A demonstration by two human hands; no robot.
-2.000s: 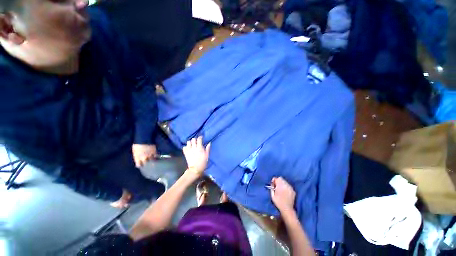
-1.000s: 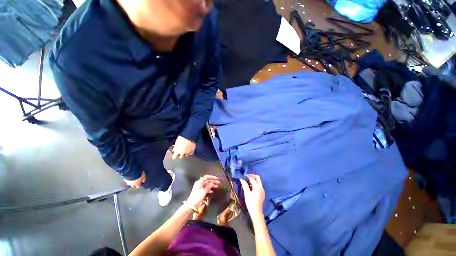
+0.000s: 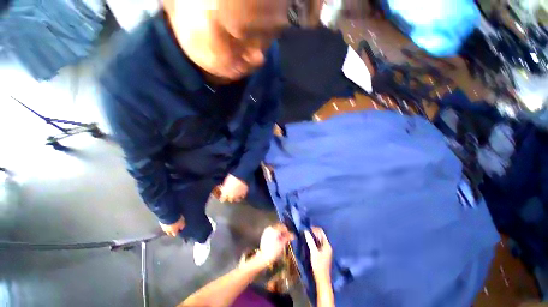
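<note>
Blue suit jackets [image 3: 384, 186] lie stacked on the speckled brown table, blurred by motion. My right hand [image 3: 319, 244] is at the near left edge of the jackets, its fingers on a darker fold of the hem [image 3: 298, 223]. My left hand [image 3: 275, 241] is just left of it, at the table edge, with its fingertips close to the same edge. The blur hides whether my left fingers hold cloth or a small tool.
A person in a dark shirt [image 3: 180, 120] stands close at the left. A metal rail [image 3: 60, 245] is at lower left. Beyond the jackets are a black garment pile [image 3: 312, 72], white paper [image 3: 357, 69], a blue plastic bag [image 3: 441, 27] and dark clothes [image 3: 523, 192].
The view has swung left, so the jackets appear further right than at first. My left hand has moved from beside the table to the hem edge. My right hand has moved along to the left part of the hem.
</note>
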